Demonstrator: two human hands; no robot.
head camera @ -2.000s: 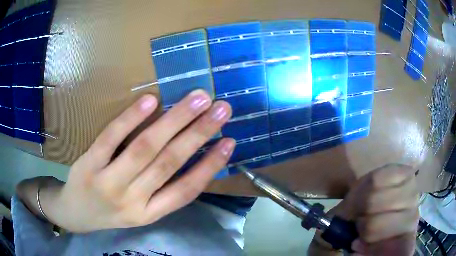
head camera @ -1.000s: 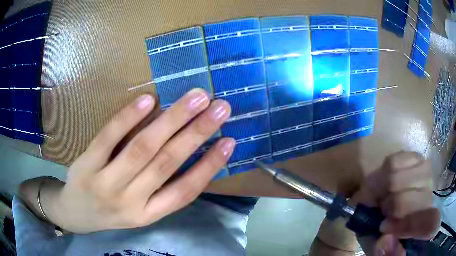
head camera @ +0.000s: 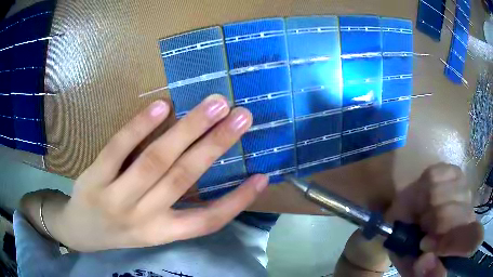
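Observation:
The solar cell panel (head camera: 319,81) lies on the tan table, made of several blue strips side by side. Thin ribbon ends stick out past its left and right edges. My left hand (head camera: 162,167) lies spread over the panel's lower left, fingertips on the cells, with its little finger at the lower edge. My right hand (head camera: 440,222) holds the soldering iron (head camera: 340,208) by its black handle. The iron's tip is at the panel's lower edge, right of my left little finger; whether it touches is unclear. My left palm hides the panel's lower left part.
A dark blue panel (head camera: 24,81) with ribbon ends lies at the left. Narrow cell strips (head camera: 458,43) with wires lie at the far right. A silvery heap of ribbon pieces (head camera: 480,121) is at the right. The table's near edge runs below the panel.
The iron and my right hand have moved right along the panel's lower edge. My left little finger has stretched down and right to that edge, while the rest of the hand stays nearly still.

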